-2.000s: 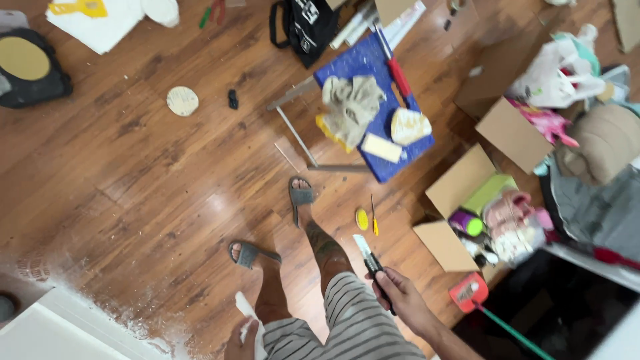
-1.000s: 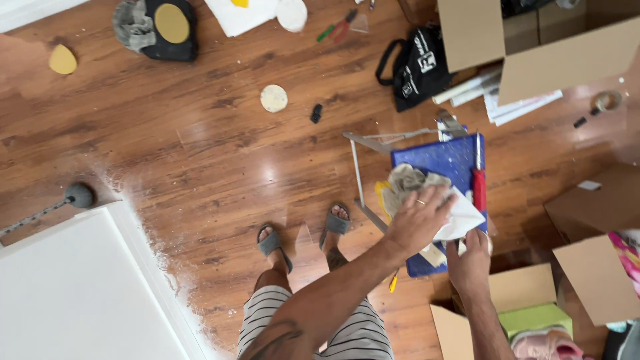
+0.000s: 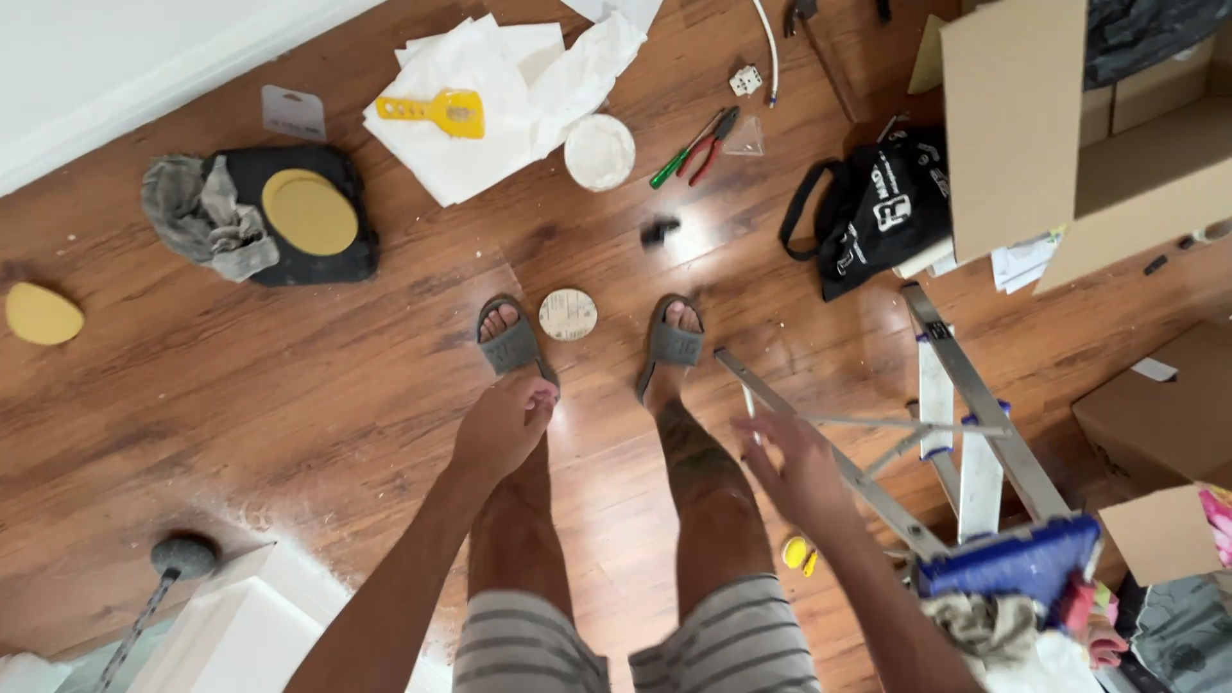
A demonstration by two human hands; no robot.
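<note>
My left hand [image 3: 505, 423] hangs over my sandal with its fingers curled and nothing visible in them. My right hand [image 3: 789, 467], somewhat blurred, is held beside the metal stepladder [image 3: 991, 433], its fingers apart and holding nothing. Between my sandals lies a round sanding disc [image 3: 568, 315]. Ahead on the floor are a round white tub [image 3: 600, 152], a green-handled screwdriver [image 3: 671, 171], red-handled pliers [image 3: 707, 154] and white sheets [image 3: 472, 72] with a yellow spreader [image 3: 457, 113] on them. A grey cloth [image 3: 982, 621] rests by the ladder's blue top [image 3: 1011, 563].
A black bag [image 3: 890, 212] and an open cardboard box [image 3: 1015, 115] stand at the upper right, a hammer [image 3: 823, 58] near them. A dark case [image 3: 318, 265] with a yellow disc and grey cloth is at the left. White furniture [image 3: 241, 626] fills the lower left.
My hands, which were at the cloth and white sheet on the ladder top, are now away from it. The view has shifted, and the ladder now stands at the lower right.
</note>
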